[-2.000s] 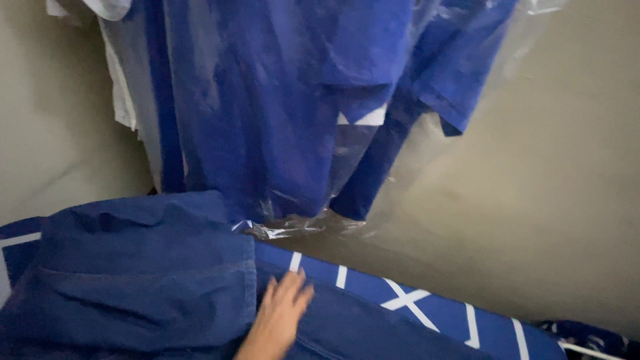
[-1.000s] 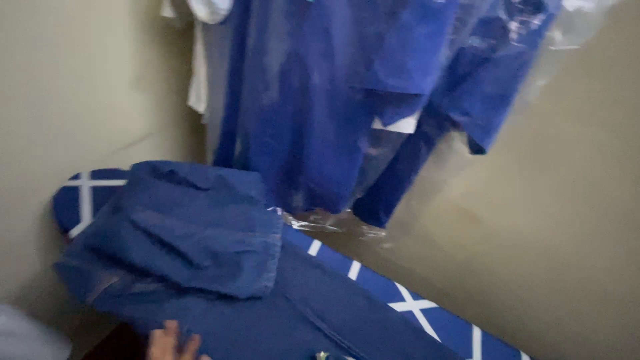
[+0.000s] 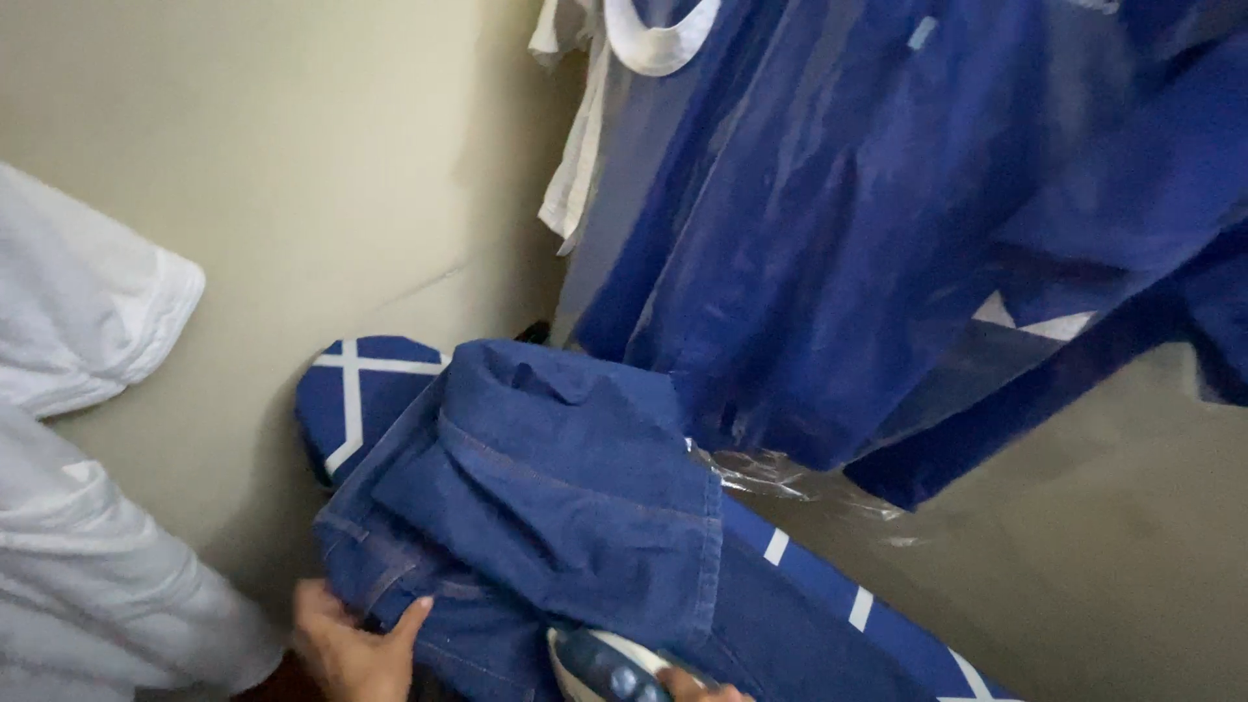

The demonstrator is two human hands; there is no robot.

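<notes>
Blue denim jeans (image 3: 585, 487) lie folded over a padded ironing board (image 3: 390, 380) with a dark blue cover and white lines. At the waistband on the near left, my left hand (image 3: 356, 643) has its thumb on top of the denim, and its other fingers are partly hidden at the cloth's edge. My right hand (image 3: 697, 685) grips a clothes iron (image 3: 614, 668), which is on or just over the denim at the bottom of the view. Most of that hand is cut off by the frame.
Blue garments in clear plastic covers (image 3: 829, 224) hang behind the board, with a white garment (image 3: 580, 146) beside them. White clothing (image 3: 88, 546) hangs at the left. A pale wall (image 3: 292, 146) stands behind.
The iron has come into view under my right hand. My left hand is now at the jeans' waistband. The view has swung left, bringing in more white clothing.
</notes>
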